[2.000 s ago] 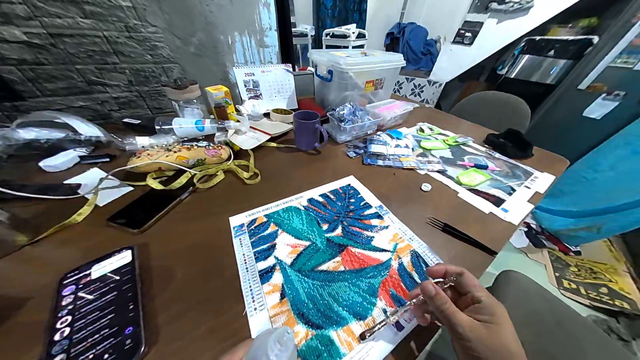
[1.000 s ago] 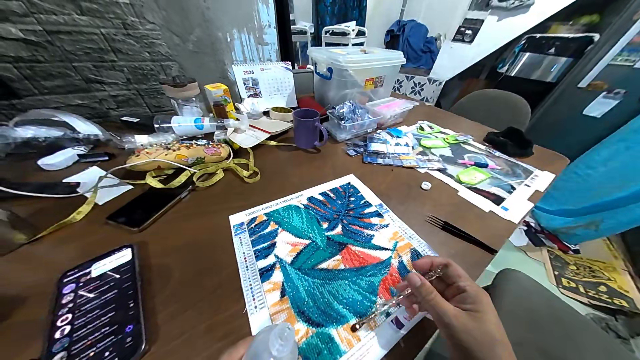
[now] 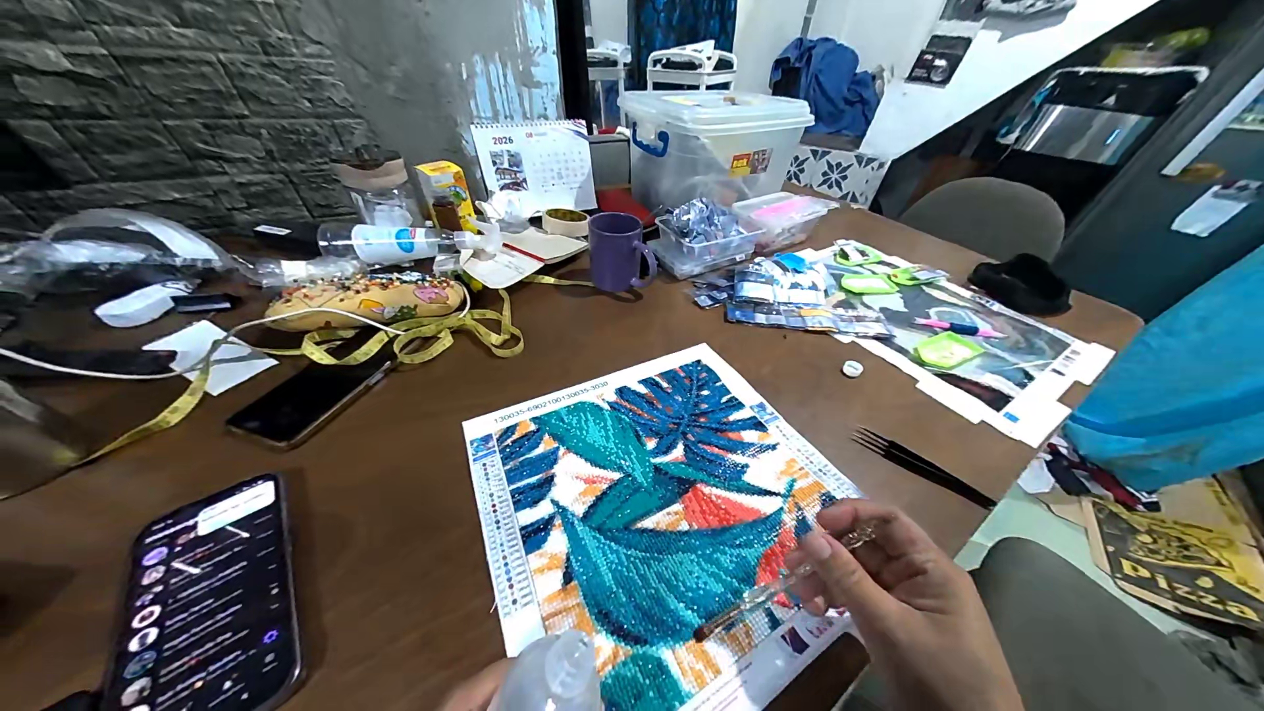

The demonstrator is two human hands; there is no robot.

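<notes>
A diamond painting canvas (image 3: 671,523) with teal, blue, red and orange leaf shapes lies on the brown table. Above its lower right part, my right hand (image 3: 899,592) holds a slender clear pen-like tool (image 3: 755,600) between thumb and fingers, its dark tip low over the canvas near the teal leaf. Whether the tip touches cannot be told. My left hand (image 3: 479,688) shows only in part at the bottom edge, against a translucent plastic bottle (image 3: 553,676) with a nozzle; its grip is mostly hidden.
Left of the canvas are a lit phone (image 3: 207,592) and a dark phone (image 3: 311,395), with a yellow measuring tape (image 3: 464,331) behind. Black tweezers (image 3: 923,466) and a small white cap (image 3: 852,368) lie to the right. Farther back are a purple mug (image 3: 615,252), small packets (image 3: 790,286) and a second canvas (image 3: 1027,355).
My right hand has shifted slightly, and the tool's tip has moved left from its place two seconds ago. My left hand and the bottle stay at the bottom edge.
</notes>
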